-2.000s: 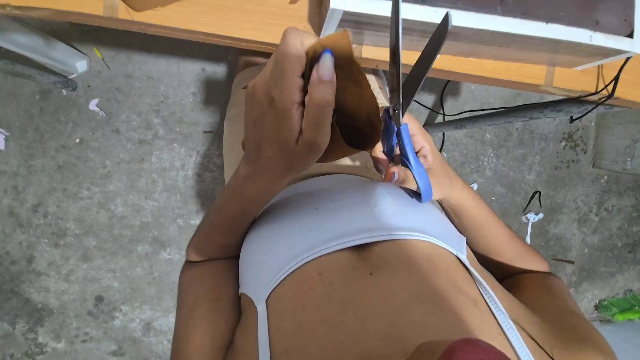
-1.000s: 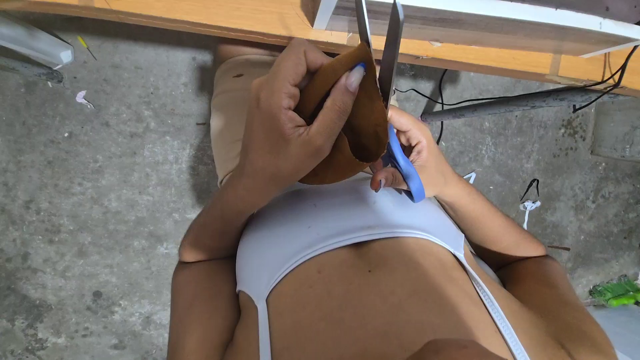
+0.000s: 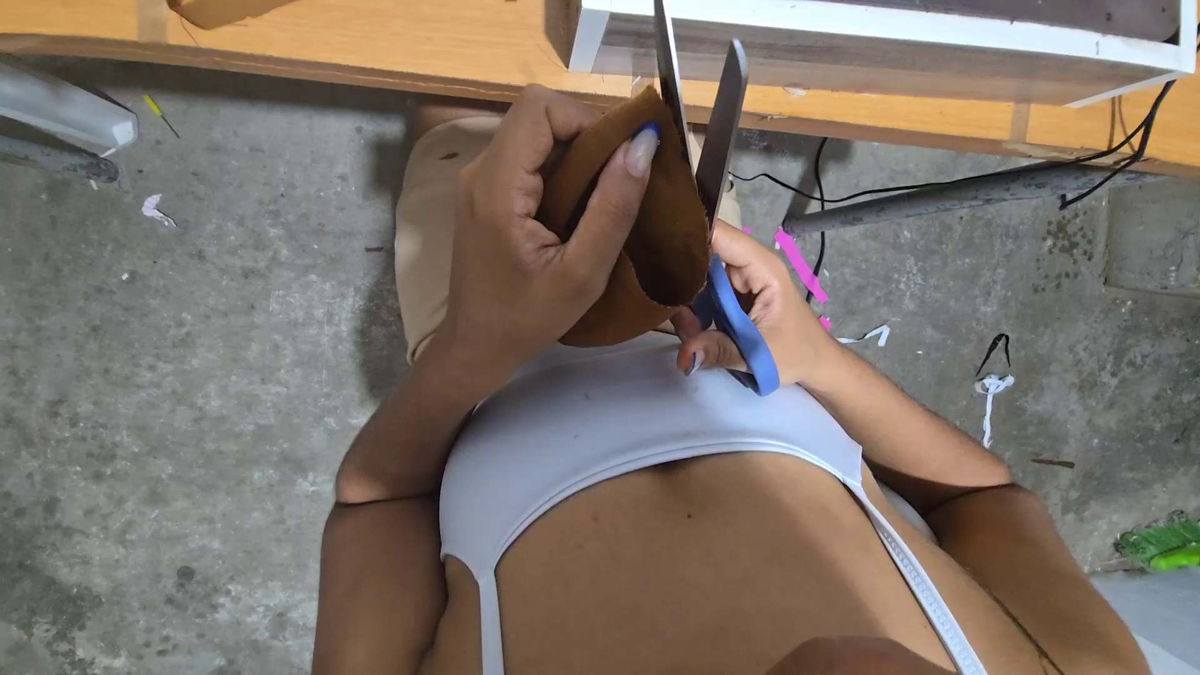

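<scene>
My left hand (image 3: 534,234) grips a folded piece of brown leather-like material (image 3: 670,234), its thumb lying over the upper part. The piece curls into a loop with a rough cut edge facing right. My right hand (image 3: 764,300) has its fingers through the blue handles of a pair of scissors (image 3: 720,141). The scissors' blades stand apart and point up toward the table; one runs along or behind the right edge of the brown piece, and the exact contact is hidden.
A wooden table edge (image 3: 375,66) crosses the top, with a white-framed box (image 3: 844,52) and another brown piece (image 3: 225,9) on it. Black cables (image 3: 947,178) hang at the right. Scraps, a pink strip (image 3: 802,264) and a small yellow-handled tool (image 3: 159,114) lie on the concrete floor.
Two seconds ago the scissors were right of the brown piece; now they are at its edge. The blades looked closer together one second ago than now. My left hand keeps its hold.
</scene>
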